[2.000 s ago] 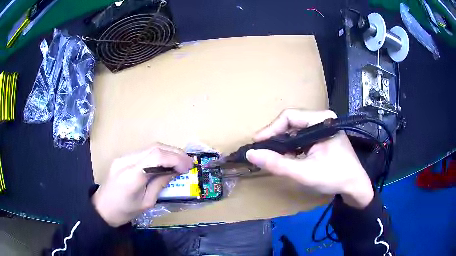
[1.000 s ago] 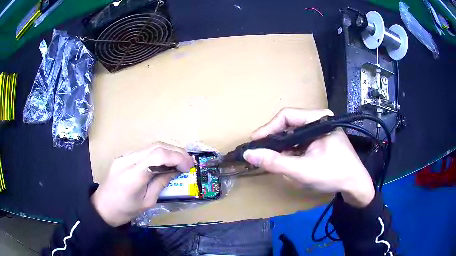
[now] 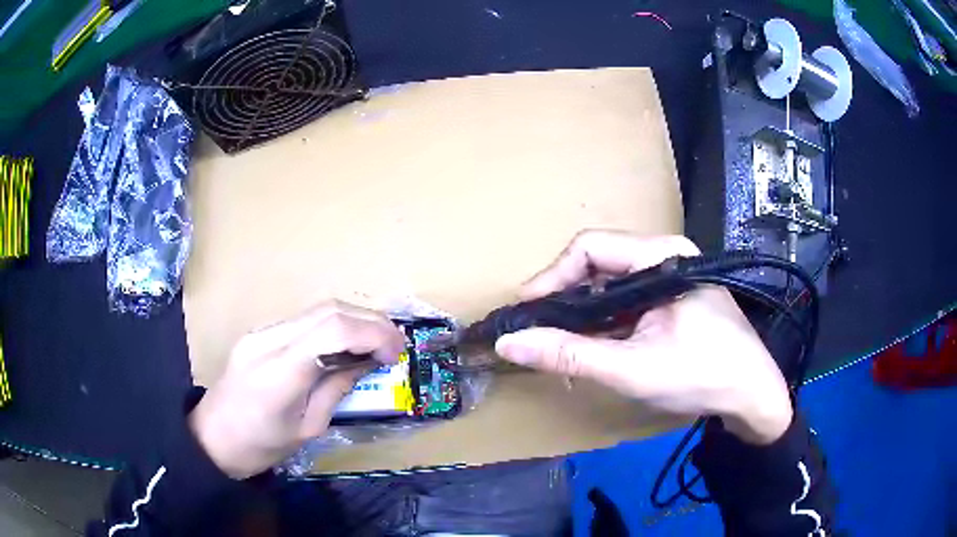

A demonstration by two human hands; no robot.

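Observation:
A black case holds a silver-white battery pack (image 3: 373, 395) with a yellow edge and a green circuit board (image 3: 441, 380). It lies on clear plastic at the near edge of the cardboard mat (image 3: 441, 189). My left hand (image 3: 304, 367) is over the battery and pinches slim dark tweezers (image 3: 344, 360); their tips are hidden by my fingers. My right hand (image 3: 651, 336) holds the black soldering iron (image 3: 588, 306), its tip at the upper part of the board. A thin tube runs alongside the iron. The exact contact point is too small to tell.
Two bagged housings (image 3: 150, 199) lie left of the mat. A fan with a round grille (image 3: 275, 86) stands at the back left. A solder feeder (image 3: 782, 178) with a spool (image 3: 803, 71) stands at the right, black cables (image 3: 806, 315) below it. Yellow-striped cells (image 3: 15, 208) are at the far left.
The iron and my right hand have shifted slightly left. My left hand has stayed nearly in place over the battery. The yellow-edged item on the green belt at top left has moved right.

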